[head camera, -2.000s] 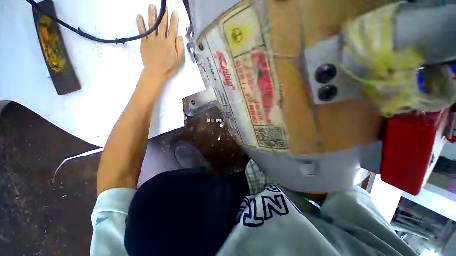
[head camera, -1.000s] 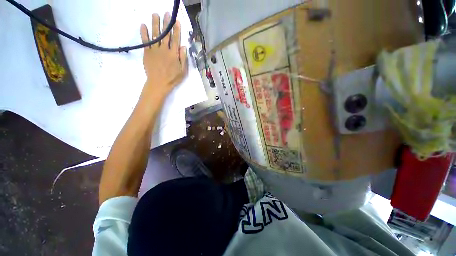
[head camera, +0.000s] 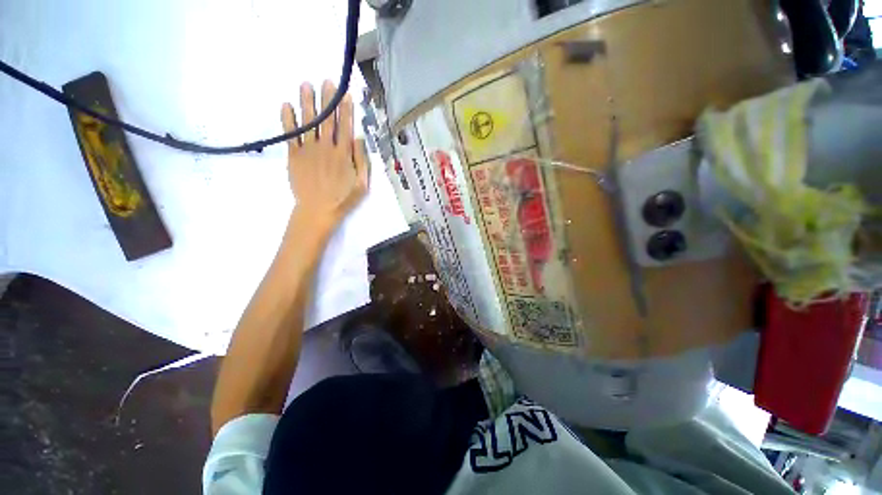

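The cutting machine (head camera: 580, 193) fills the centre and right of the view, with worn labels on its grey and tan body. A yellow-white rag (head camera: 783, 184) is tied on its carrying handle, above a red box (head camera: 810, 363). My left hand (head camera: 327, 164) lies flat, palm down and fingers apart, on the white paper marker (head camera: 232, 222), just left of the machine. The power cable crosses over its fingers. My right hand is not in view. The blade is hidden behind the machine body.
A dark cutting weight (head camera: 118, 169) with a worn yellow patch lies on the paper at the left. The black power cable (head camera: 208, 149) loops across the paper. A dark brown surface (head camera: 77, 387) with scraps lies below the paper's edge. My dark-clothed knee (head camera: 363, 435) is at the bottom.
The weight, cable and my left hand now appear lower in the picture as the view shifts. The machine first shifted right and down against the paper, then slightly back left. My left hand stays flat.
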